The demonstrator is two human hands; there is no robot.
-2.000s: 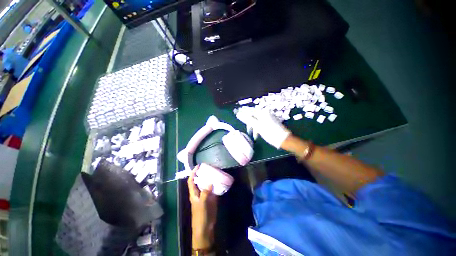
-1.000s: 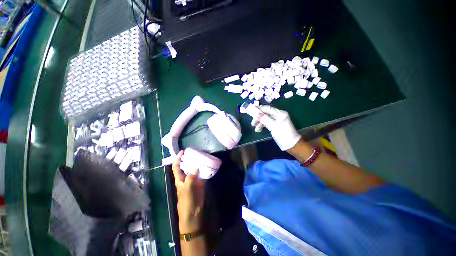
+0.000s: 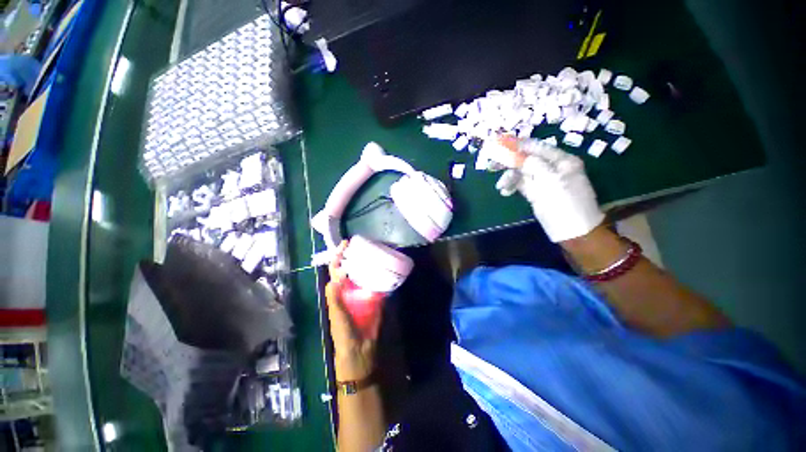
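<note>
The white and pale pink cat-ear headphones (image 3: 353, 184) lie at the bench's front edge. My bare left hand (image 3: 355, 327) grips the nearer ear cup from below, and a red glow shows on the palm. My right hand (image 3: 552, 185), in a white glove with a bare fingertip showing, is at the near side of the pile of small white pieces (image 3: 548, 101). Its thumb and fingers are close together over a white piece; whether it grips that piece is hard to tell. One loose white piece (image 3: 457, 170) lies left of it.
A tray of white pieces in neat rows (image 3: 216, 97) stands at the left. Nearer is a tray of jumbled pieces (image 3: 231, 207), partly under a dark grey crumpled bag (image 3: 208, 305). A black box (image 3: 460, 53) stands behind the pile, with a yellow-marked strip (image 3: 592, 40).
My right hand has moved from the pile's left end to the right along its near side. A red glow now shows at my left palm. The headphones stay at the bench edge.
</note>
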